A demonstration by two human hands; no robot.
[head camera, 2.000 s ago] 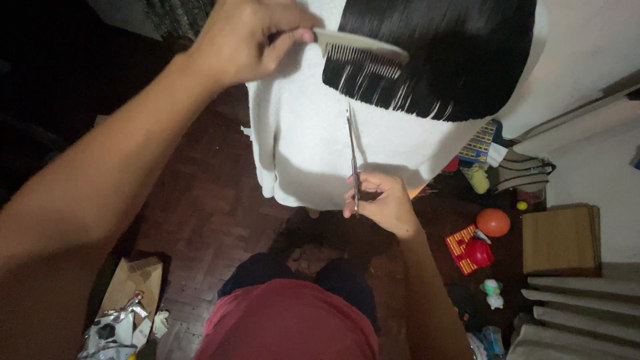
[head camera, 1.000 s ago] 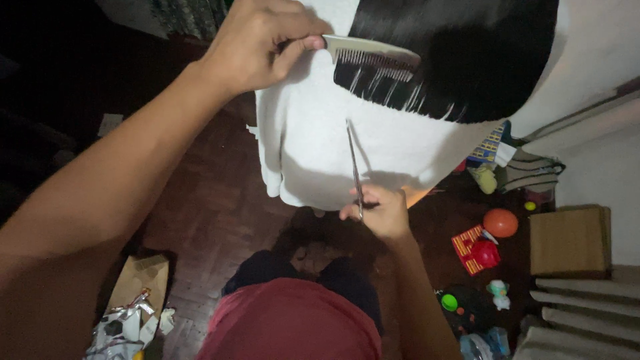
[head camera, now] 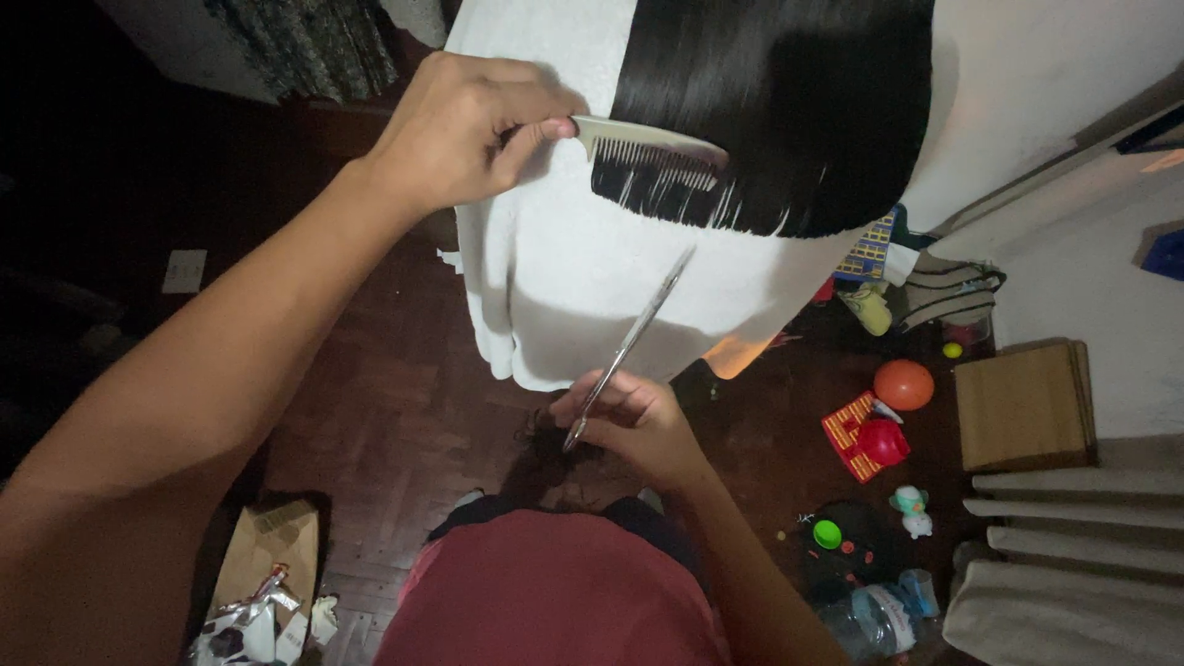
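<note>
Long straight black hair (head camera: pixel 786 102) hangs over a white cloth (head camera: pixel 592 268) that drapes a person seen from behind. My left hand (head camera: pixel 481 129) grips the end of a pale comb (head camera: pixel 652 141), whose teeth lie in the left part of the hair, just above its lower edge. Below, my right hand (head camera: pixel 629 421) holds metal scissors (head camera: pixel 629 342) by the handles. Their tips point up and to the right, a little below the hair ends and apart from them. The blades look closed together.
Dark wooden floor surrounds the cloth. At right are an orange balloon (head camera: pixel 904 385), red toy pieces (head camera: pixel 856 437), a cardboard box (head camera: pixel 1025 407), a plastic bottle (head camera: pixel 874 620) and pale curtain folds (head camera: pixel 1073 555). An opened cardboard box with wrappers (head camera: pixel 268 564) lies at lower left.
The scissors have turned from leaning up and left to pointing up and right, and their tips are nearer the hair ends. The comb stays in the hair in my left hand.
</note>
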